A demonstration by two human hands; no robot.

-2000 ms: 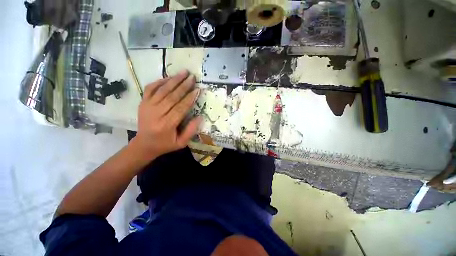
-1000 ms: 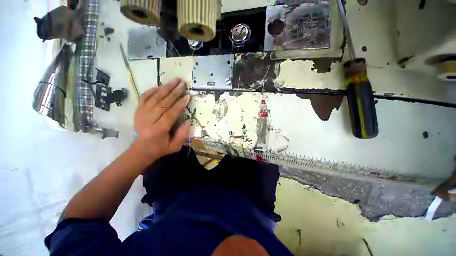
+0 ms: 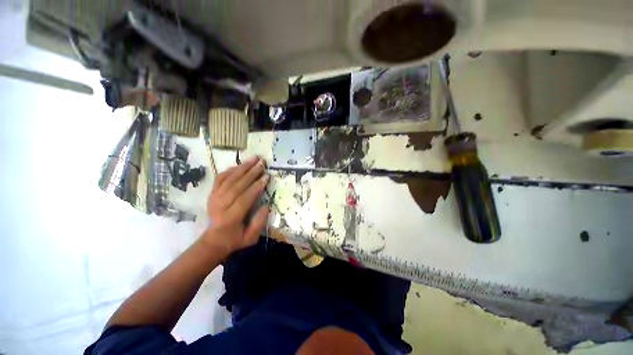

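My left hand (image 3: 238,207) lies palm down on the front edge of the worn cream table, fingers together; nothing shows in it, but what lies under the palm is hidden. My right hand is not in view. Just beyond my fingertips is the small grey needle plate (image 3: 293,148) with screw holes. Behind it two shiny rotary hooks (image 3: 324,105) sit in the dark slot. A scratched slide plate (image 3: 397,95) is right of them. A black-and-yellow screwdriver (image 3: 472,188) lies at the right, its shank pointing away.
The cream machine head (image 3: 305,41) hangs over the top, with two ribbed cream knobs (image 3: 228,128). At left are a slotted black piece (image 3: 184,169), plaid cloth (image 3: 159,170) and a shiny metal cone (image 3: 123,163). A measuring tape (image 3: 444,277) runs along the front edge.
The view has shifted, so the machine head and its knobs now cover the top, and the table sits lower in the picture. My left hand stays flat on the table edge.
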